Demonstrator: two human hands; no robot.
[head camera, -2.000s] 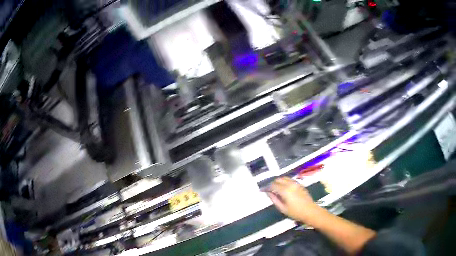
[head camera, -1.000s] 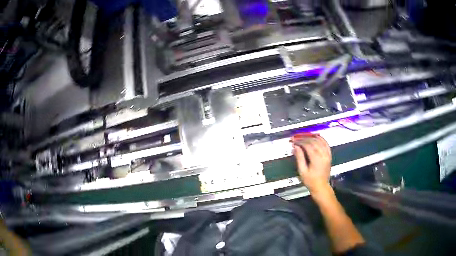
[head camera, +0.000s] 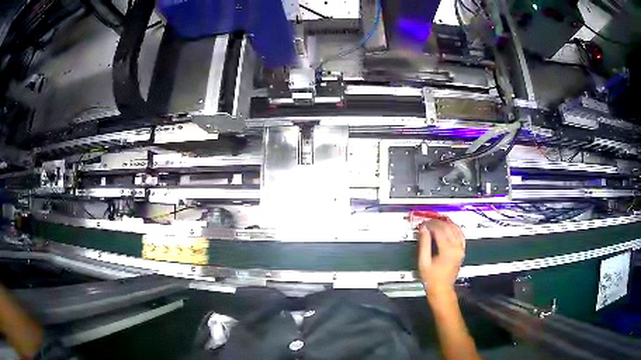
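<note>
My right hand (head camera: 441, 249) is bent over the front green conveyor belt (head camera: 302, 254), right of centre. Its fingertips are at a small red part (head camera: 425, 216) on the belt's far rail. The fingers are curled and it is unclear whether they grip the part. My left hand is out of the picture; only a forearm shows at the lower left edge. A yellow patterned piece (head camera: 176, 249) lies on the belt at the left.
Behind the belt are a shiny silver cover plate (head camera: 282, 165) and a dark fixture plate (head camera: 450, 172) with a cable on top. Long rails run across the machine. A blue machine part (head camera: 225, 20) and a black cable chain (head camera: 130, 63) stand behind.
The yellow piece has moved left along the belt. My right hand has moved from the belt near the cover plate to the red part. The view has levelled out and is sharper.
</note>
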